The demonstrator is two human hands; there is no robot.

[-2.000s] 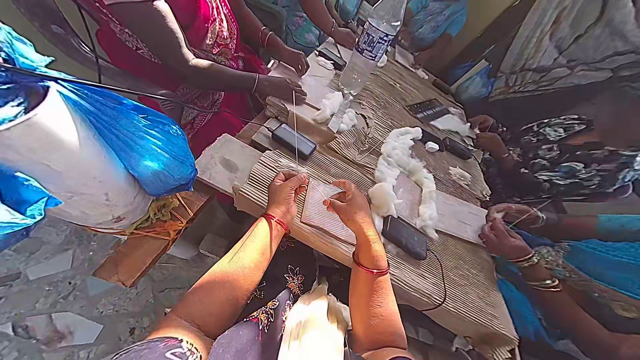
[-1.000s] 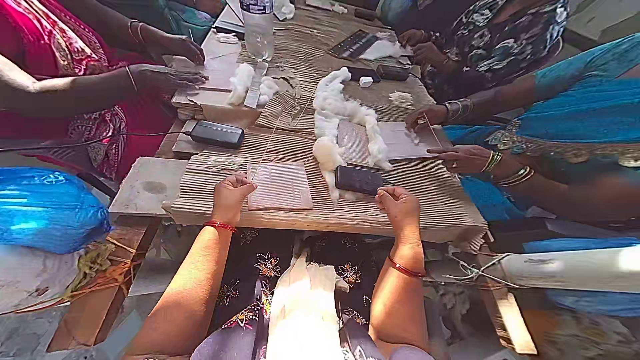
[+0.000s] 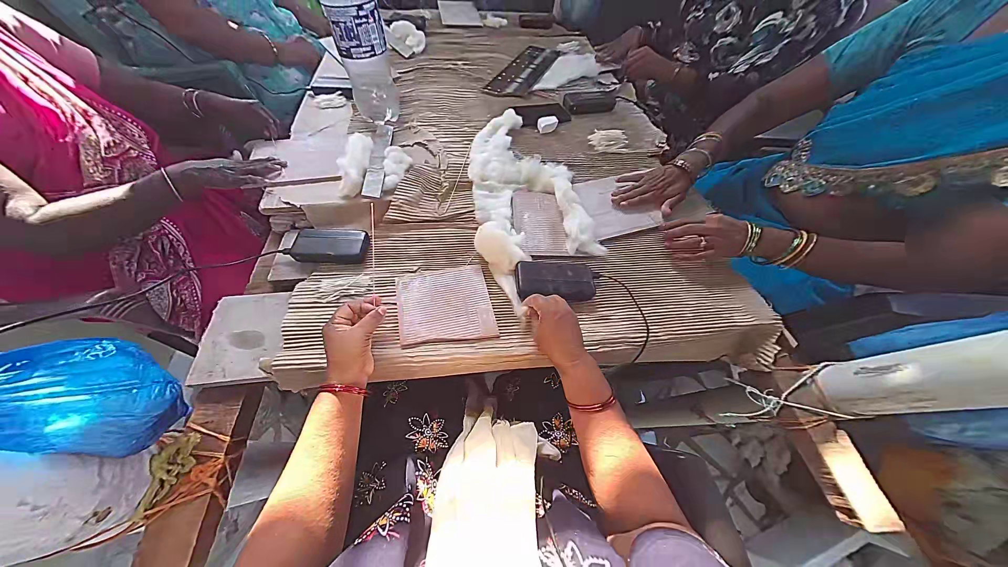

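My left hand (image 3: 352, 335) pinches a thin stick (image 3: 373, 252) that stands up from its fingertips, left of a small ribbed square board (image 3: 446, 305). To the board's right, the fingertips of my right hand (image 3: 554, 327) are closed on the thin lower end of a roll of white cotton (image 3: 499, 246). That roll runs up to a long loose strip of cotton (image 3: 492, 169), which curves around a second ribbed board (image 3: 539, 223). A black box with a cable (image 3: 556, 281) lies just beyond my right hand.
Corrugated cardboard (image 3: 669, 303) covers the table. A plastic bottle (image 3: 364, 63) stands at the back left, and another black box (image 3: 329, 246) lies at left. Co-workers' hands (image 3: 654, 189) rest on a board at right; others work at left (image 3: 228, 169). A blue bag (image 3: 87, 398) bulges at lower left.
Two seconds ago both my hands were together at the ribbed board; now they are apart on either side of it. My right hand has moved from the black box to the cotton's end. The view has turned.
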